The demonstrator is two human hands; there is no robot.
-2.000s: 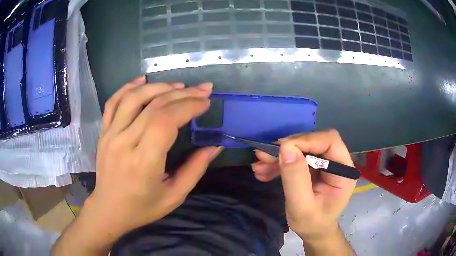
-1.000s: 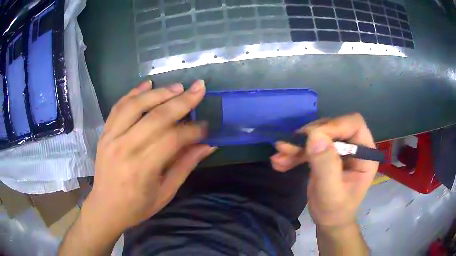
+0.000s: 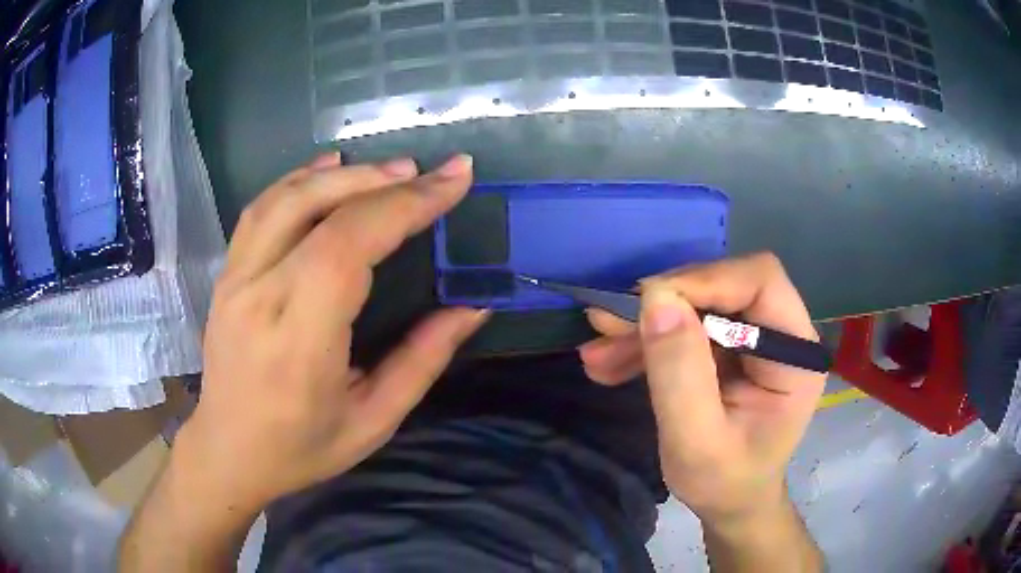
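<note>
A blue-violet phone case [image 3: 621,229] lies flat, inside up, on the dark green tabletop, its squarish camera cutout at the left end. A small black pad [image 3: 479,283] lies inside the case beside the cutout, on the side nearer me. My left hand [image 3: 319,291] is around the cutout end, fingertips at the far edge and thumb at the near edge. My right hand [image 3: 705,369] holds black tweezers [image 3: 773,347] with a white label. Their tips are at the pad's right edge; whether they grip it I cannot tell.
Behind the case lies a clear sticker sheet [image 3: 627,94] with a shiny edge, black rectangles at its right end. At the left a glossy black tray [image 3: 137,213] of blue cases stands on white packing sheet [image 3: 179,291]. A red stool [image 3: 896,381] is beyond the table edge at the lower right.
My right hand and tweezers moved right, then back left to the pad. The black pad beside the cutout, blurred one second ago, shows clearly again. The left index finger has lifted off the cutout end.
</note>
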